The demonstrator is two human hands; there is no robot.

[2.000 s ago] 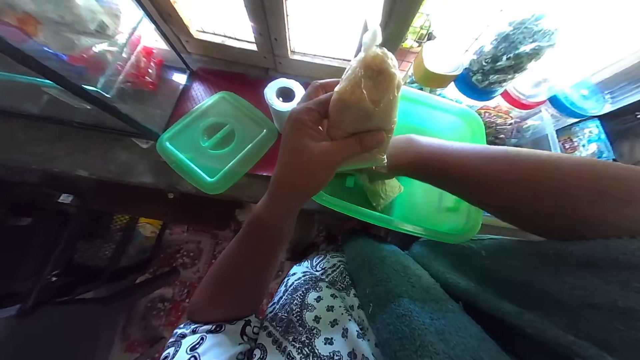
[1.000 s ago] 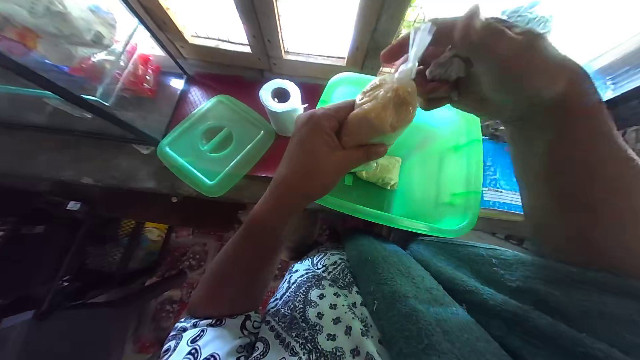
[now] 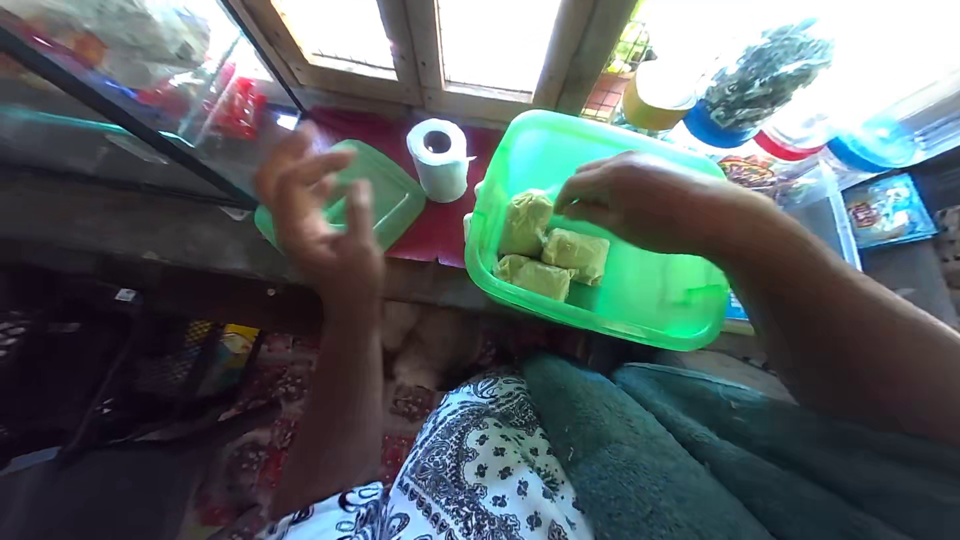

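Three plastic bags of pale yellow-brown contents lie together at the left end of a green plastic tub: an upright one, one beside it and one along the near wall. My right hand reaches into the tub from the right, its bent fingertips close to the upright bag; whether they touch it is hard to tell. My left hand, blurred, is raised above the green lid with its fingers apart and nothing in it.
A white paper roll stands on the red cloth between lid and tub. A glass case is at the left, wooden window frames behind. Lidded containers, one with a blue lid, and a blue packet are at the right.
The tied bag that my left hand held is out of it, and that hand has moved left over the lid. My right hand has come down into the tub, where three bags now show.
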